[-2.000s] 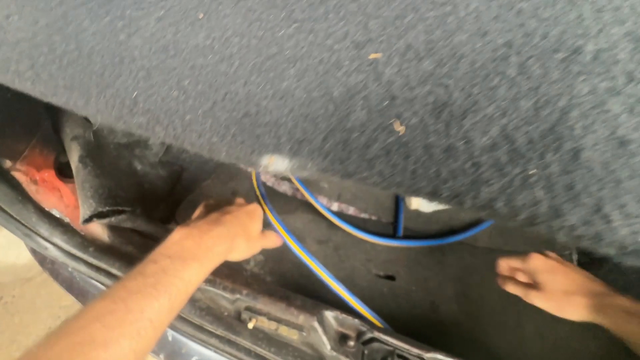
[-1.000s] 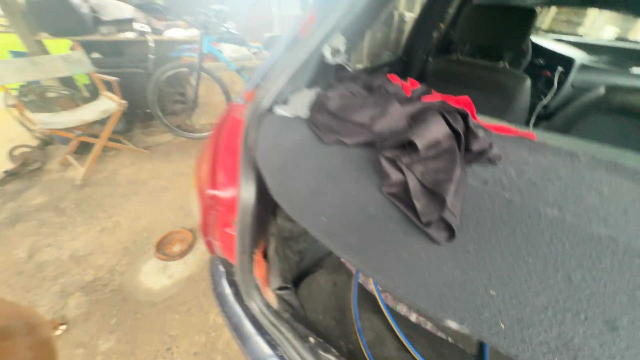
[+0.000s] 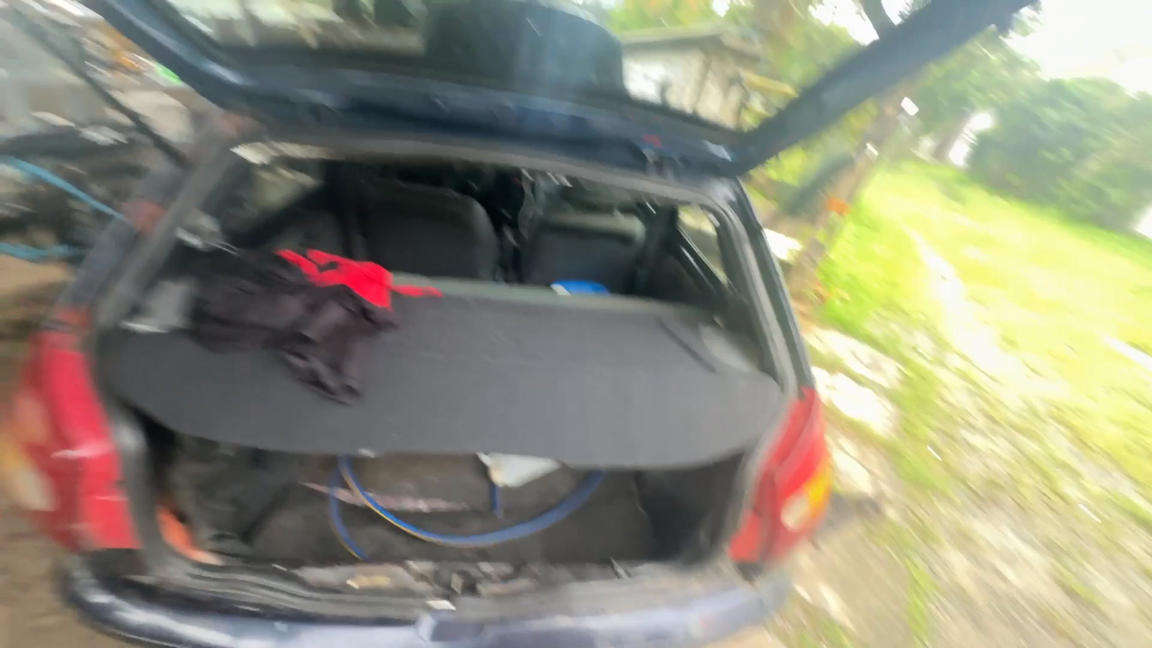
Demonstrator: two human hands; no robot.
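Neither of my hands shows in the head view now. A car stands with its rear hatch [image 3: 504,108] raised. A grey parcel shelf [image 3: 558,387] covers the upper part of the boot. On the shelf's left side lie a crumpled dark cloth [image 3: 315,333] and a red cloth [image 3: 346,274]. Below the shelf, a blue hose with a yellow stripe [image 3: 477,540] curves across the boot. A white piece [image 3: 517,469] hangs or lies near the shelf's front edge; I cannot tell which. The view is blurred.
The rear bumper [image 3: 450,628] runs across the bottom, between the left tail light [image 3: 76,441] and the right tail light [image 3: 792,486]. Car seats [image 3: 432,229] stand beyond the shelf. Stones [image 3: 855,396] and grass [image 3: 981,297] lie to the right. A blue object [image 3: 580,287] is behind the shelf.
Both hands, seen inside the boot two seconds ago, are out of view. The view has swung up and back, now taking in the whole rear of the car.
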